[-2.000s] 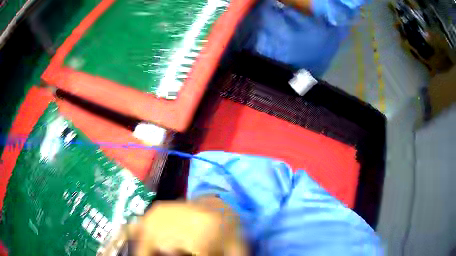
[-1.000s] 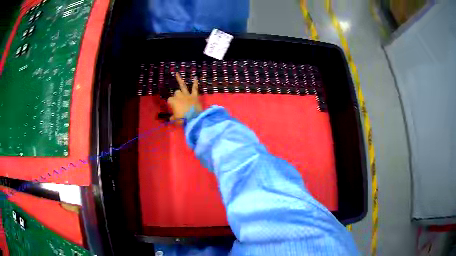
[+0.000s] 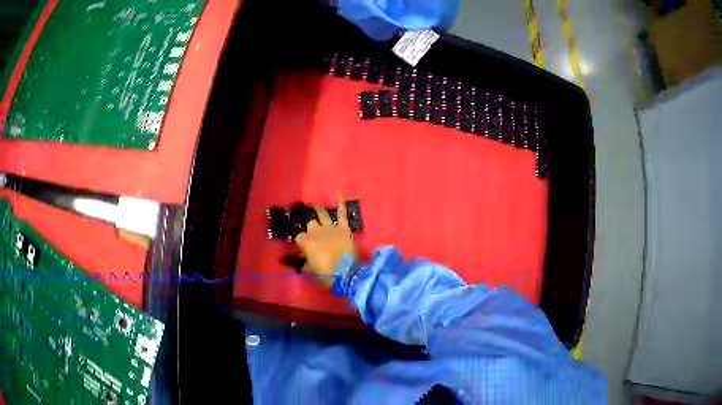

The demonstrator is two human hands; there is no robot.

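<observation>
My right hand [image 3: 326,241] is inside the black bin, palm down, with its fingers apart over a short group of black components [image 3: 354,215] on the red liner sheet [image 3: 427,198]. The fingers touch or cover part of the group; no component is seen lifted. A dark shape, perhaps a covered thumb, shows at the hand's left side. More black components [image 3: 467,107] stand in rows along the bin's far side. My left hand is out of the picture.
The black bin's rim [image 3: 587,213] surrounds the sheet. Left are a green circuit board [image 3: 95,79] on red foam [image 3: 178,119] and another board [image 3: 67,340]. A blue cord [image 3: 134,277] crosses to my wrist. A person's blue sleeve [image 3: 396,12] is at the top; yellow floor lines lie beyond.
My right hand has moved from the far rows toward me. A group of components now lies under it, nearer me, and the rows' left part has thinned. The view has shifted and tilted.
</observation>
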